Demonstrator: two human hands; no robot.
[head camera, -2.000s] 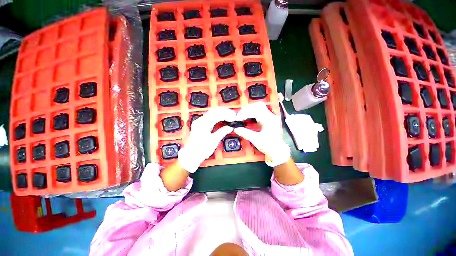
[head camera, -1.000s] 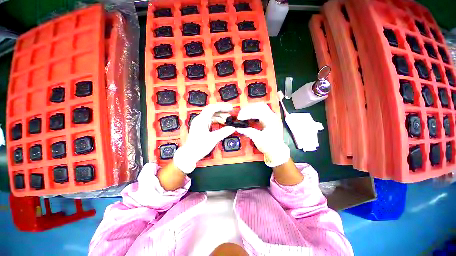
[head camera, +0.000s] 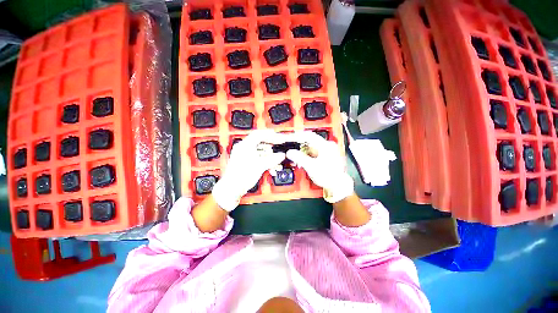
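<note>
My left hand (head camera: 248, 168) and my right hand (head camera: 321, 164), both in white gloves, meet over the lower part of the middle orange-red foam tray (head camera: 260, 197). Between their fingertips they hold a small black camera-like unit (head camera: 285, 147), mostly covered by the fingers. Similar black units sit in the tray's square pockets, one (head camera: 282, 177) just below my hands. My hands and wrists hide some of the lower pockets.
Left is a partly filled foam tray (head camera: 52, 79) with clear plastic film (head camera: 156, 122) beside it. Right are a dispenser bottle (head camera: 382, 116), a white cloth (head camera: 372, 161) and stacked foam trays (head camera: 456, 122). A pale bottle (head camera: 340, 21) stands at the far right corner.
Both hands stay over the same part of the tray. Their fingers have shifted around the black unit, and the thumbs now point more upward.
</note>
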